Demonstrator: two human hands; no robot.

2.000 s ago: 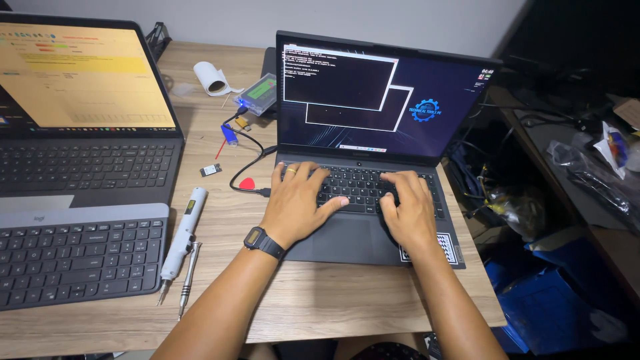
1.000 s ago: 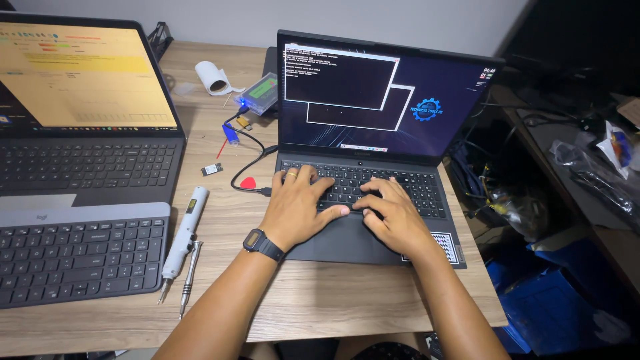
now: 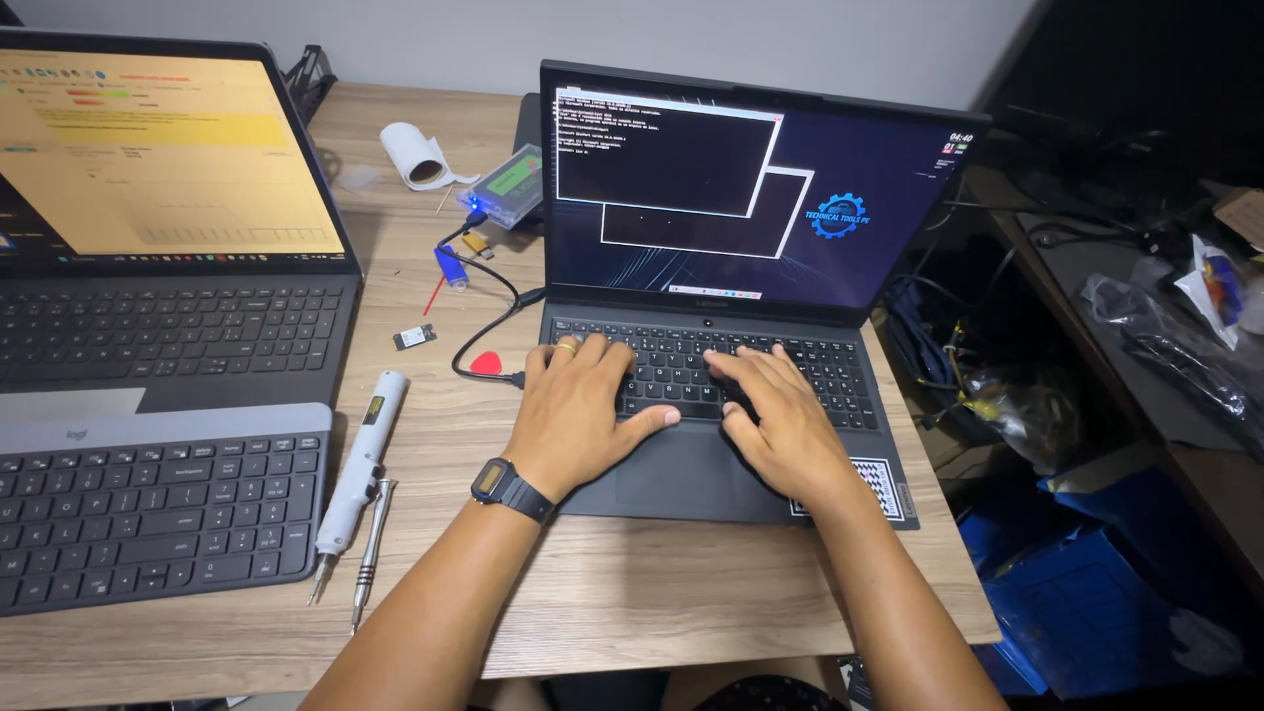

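Observation:
A dark laptop [image 3: 642,474] stands unfolded on the wooden desk, two black command windows [image 3: 662,148] on its screen. My left hand [image 3: 583,415], with a ring and a digital watch [image 3: 509,489] at the wrist, rests on the left part of its keyboard, thumb by the space bar. Over the keyboard's right half lies my right hand [image 3: 775,415], fingers bent and apart on the keys. Neither hand holds anything. A black cable [image 3: 459,346] runs from the laptop's left side to a clear-cased device [image 3: 506,188] with a lit green display.
Left are a second laptop [image 3: 178,316] and a Logi keyboard [image 3: 158,513]. Beside them lie an electric screwdriver [image 3: 363,464], a thin metal screwdriver [image 3: 372,553], an SSD module [image 3: 414,337], a red pick [image 3: 486,363], a blue USB stick [image 3: 450,267] and a paper roll [image 3: 415,156].
My right hand has shifted left from where it was two seconds ago, and its fingers have spread since one second ago. My left hand stays at the keyboard's left part.

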